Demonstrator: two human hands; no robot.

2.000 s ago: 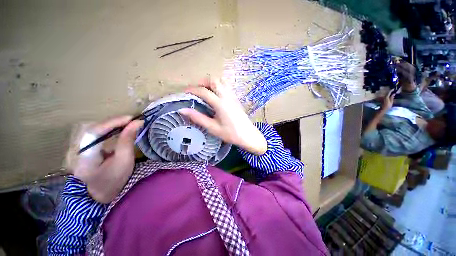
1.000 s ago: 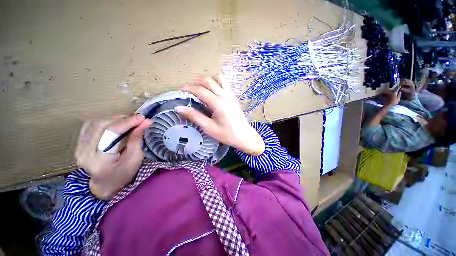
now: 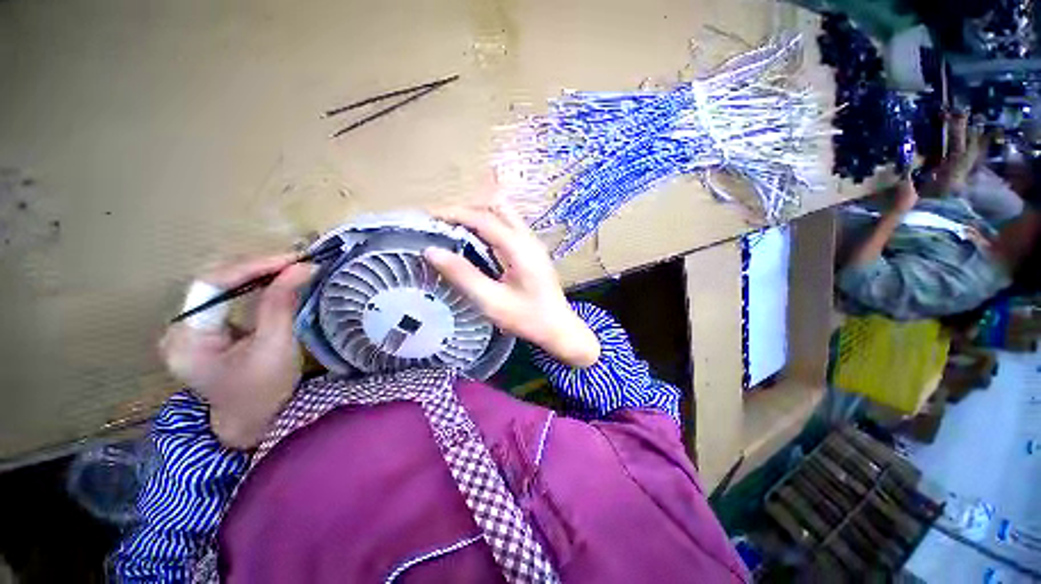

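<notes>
A round grey fan housing with curved fins and a pale centre disc rests at the bench edge against my apron. My left hand pinches slim black tweezers, their tip at the housing's upper left rim. A white wrap is on a finger of that hand. My right hand holds the housing's upper right rim, fingertips on the ring. Whether the tweezers grip a wire cannot be told.
A second pair of tweezers lies on the bench as a V. A tied blue-white wire bundle lies to the right, with a dark heap beyond. An open carton is beside the bench. Another person works at the right.
The tweezers have swung from a steeper tilt to a flatter one, tip at the rim. The housing has turned slightly in my hands. The view has shifted a little.
</notes>
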